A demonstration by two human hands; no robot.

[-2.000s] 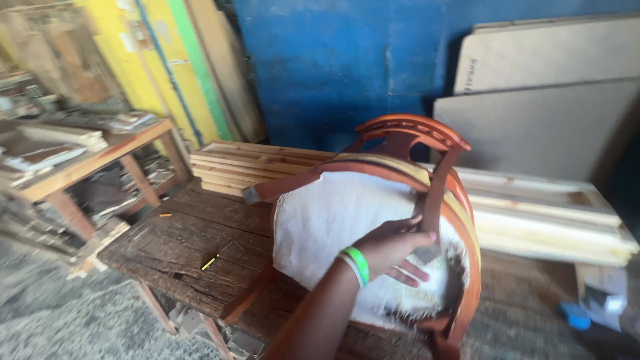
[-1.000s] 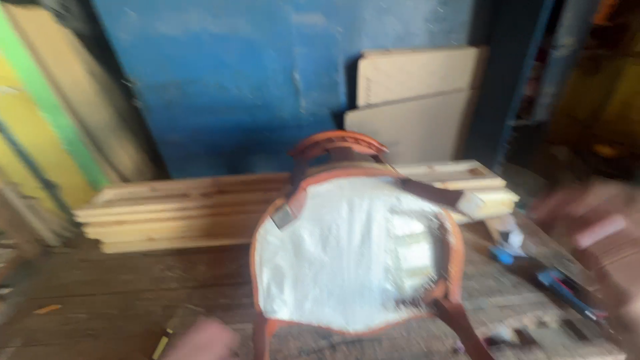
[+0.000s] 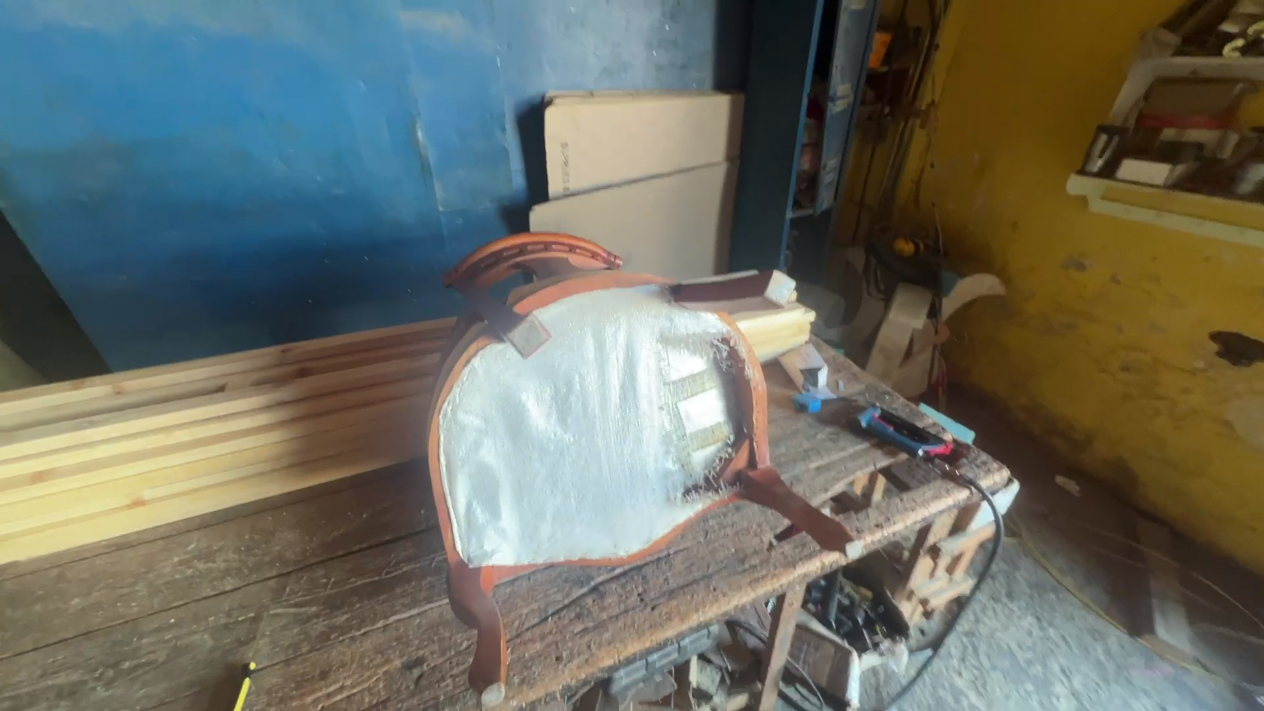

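Observation:
Neither my left hand nor my right hand shows in the head view at this moment. A wooden chair [image 3: 599, 563] lies tipped on the workbench, its underside facing me and its four legs sticking out. Whitish fabric [image 3: 553, 434] covers the underside of the seat. At the right side the fabric is torn and frayed, and webbing [image 3: 699, 407] shows through the gap. The chair's curved backrest [image 3: 533, 252] rises behind. A blue and red tool [image 3: 904, 433], its kind unclear, lies near the bench's right end, with a black hose or cable [image 3: 987, 553] hanging beside it.
The rough wooden workbench [image 3: 326, 553] carries a stack of light timber frames or boards [image 3: 217, 444] along its back. Flat panels [image 3: 642, 148] lean on the blue wall. A yellow-handled tool [image 3: 245, 686] lies at the lower left. Wood scraps [image 3: 928, 563] sit below the right end.
Two seconds ago a hand with a green and white wristband was on a chair leg; it is out of view now. The chair has turned somewhat. The view has swung right.

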